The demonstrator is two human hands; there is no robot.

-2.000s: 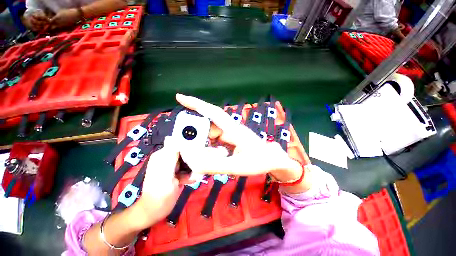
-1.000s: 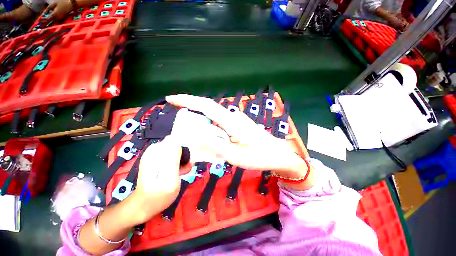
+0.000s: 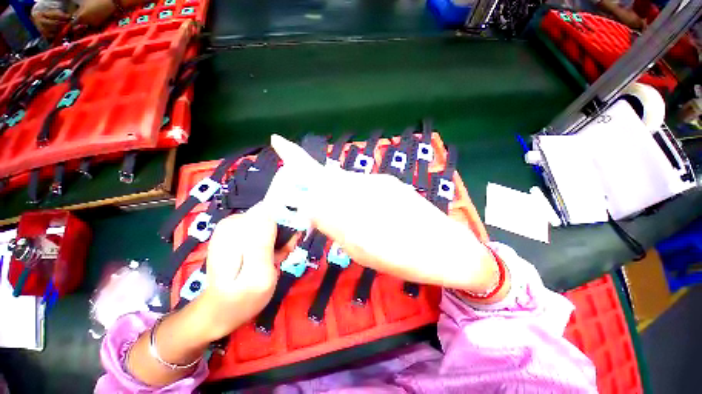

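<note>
My left hand [image 3: 245, 258] and my right hand [image 3: 362, 212] meet above the red tray [image 3: 339, 312]. My left hand holds a smartwatch [image 3: 289, 225] between its fingers; only a small pale-blue and dark part of it shows. The fingers of my right hand lie over the watch and hide most of it. Whether they grip it cannot be told. Several smartwatches with black straps lie in the tray, with white to pale-blue squares and dark round centres upward, such as the one at the left [image 3: 204, 190].
Other red trays with watches stand at the upper left [image 3: 115, 115] and upper right [image 3: 596, 38]. A small red box [image 3: 69, 246] and a crumpled clear heap [image 3: 127, 288] lie left. Release paper [image 3: 517, 212], white sheets [image 3: 600, 165] and a tape roll [image 3: 651, 104] lie right. Another person's hand shows upper left.
The watch back, in plain view two seconds ago, is now mostly covered by my right hand. My right hand has turned, its fingers bunched over the watch. The camera view has shifted slightly.
</note>
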